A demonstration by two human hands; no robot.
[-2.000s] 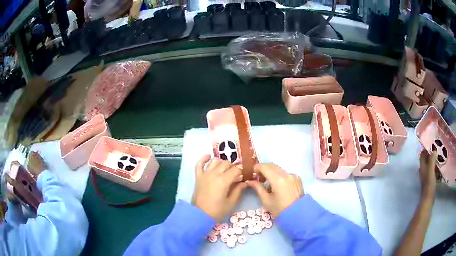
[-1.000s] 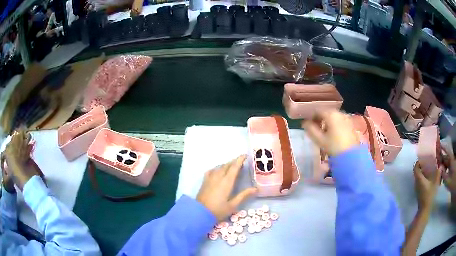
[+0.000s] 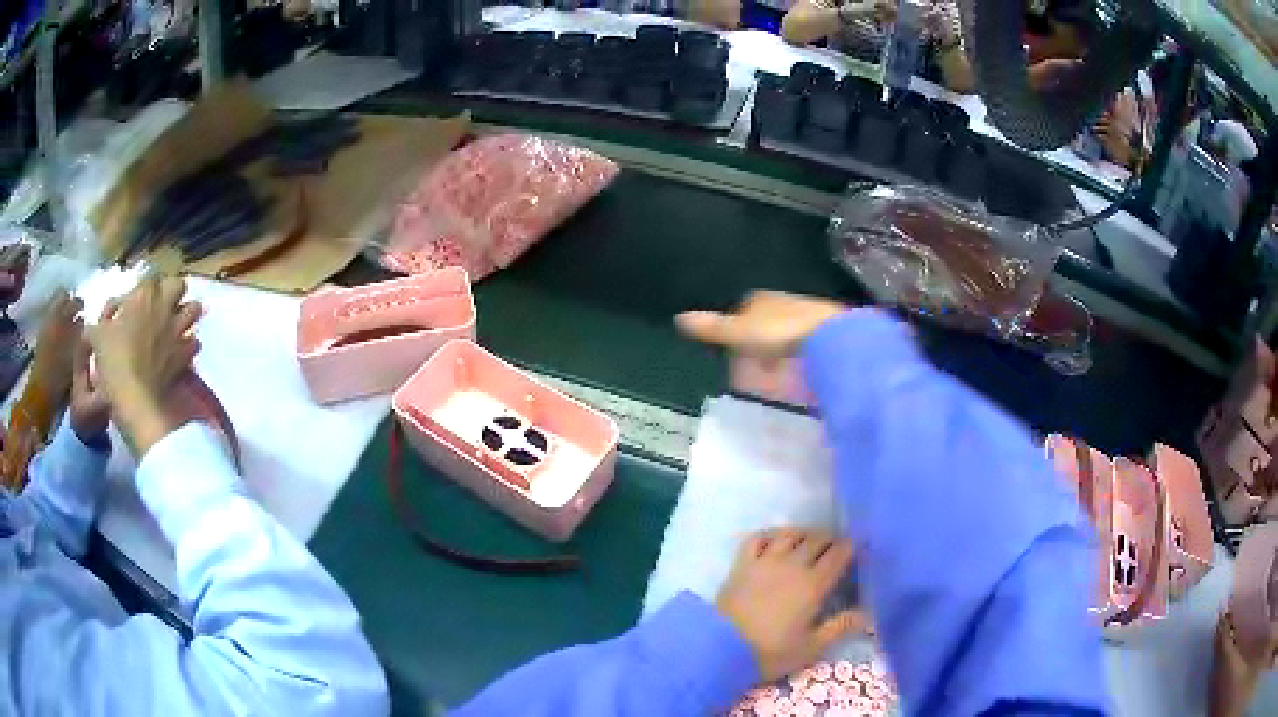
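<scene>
My right hand (image 3: 764, 329) reaches over the back edge of the white mat (image 3: 701, 483), thumb side blurred. It holds a pink housing (image 3: 768, 381), mostly hidden under the palm and sleeve. My left hand (image 3: 785, 595) rests on the mat with fingers apart, beside a loose pile of pink strap buttons (image 3: 827, 691). My right sleeve hides the middle of the mat. An open pink housing (image 3: 568, 476) with a round black-and-white grille lies on the green belt, its brown strap (image 3: 484, 563) hanging loose.
Another pink housing (image 3: 386, 357) stands at left. Behind are a bag of small pink parts (image 3: 498, 203), cardboard (image 3: 344, 231) and a bag of straps (image 3: 946, 259). Strapped housings (image 3: 1128, 560) stand at right. A neighbour's arm in light blue (image 3: 231, 539) works at left; black parts line the rear shelf (image 3: 589, 119).
The view has turned left. My right hand has moved left from the strapped housings with a pink housing under it. The housing that stood in front of the strap bag no longer shows there.
</scene>
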